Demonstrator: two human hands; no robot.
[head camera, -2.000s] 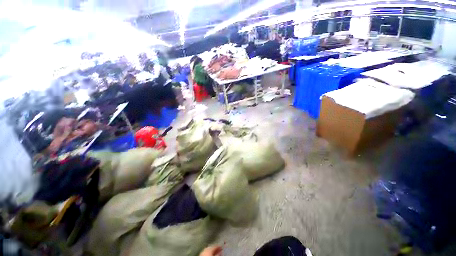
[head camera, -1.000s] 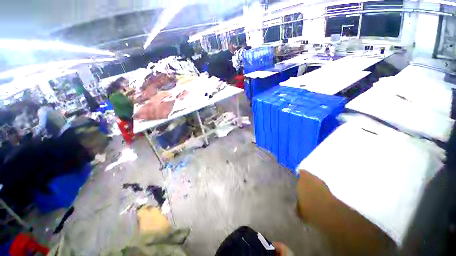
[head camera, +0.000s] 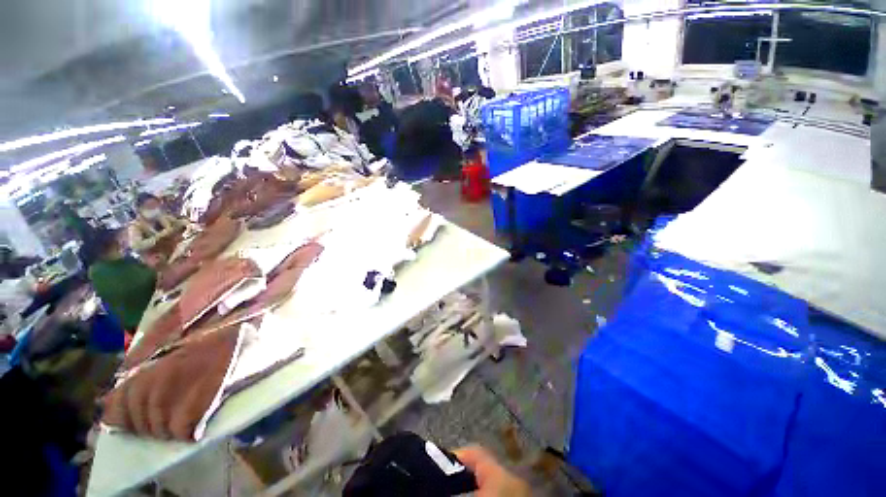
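Note:
A black garment piece (head camera: 403, 468) shows at the bottom edge of the view, with a short bright white strip (head camera: 444, 457) on its right part. My right hand (head camera: 494, 474) is at the bottom edge, against the right side of the black piece, and holds it. The hand is blurred and partly cut off. The lower part of the black piece is out of the picture. My left hand is not in view.
A long table (head camera: 464, 260) with brown and white cloth pieces stands at left, more cloth below it. Blue-covered stacks (head camera: 680, 388) stand at right beside a white-topped table (head camera: 777, 218). A narrow floor passage (head camera: 544, 335) runs between. A person in green (head camera: 124, 288) is at far left.
The view has moved forward, so the cloth-covered table and blue-covered stacks are nearer. The woven sacks and brown box have left the view. The black piece appears further left, with more of my hand visible.

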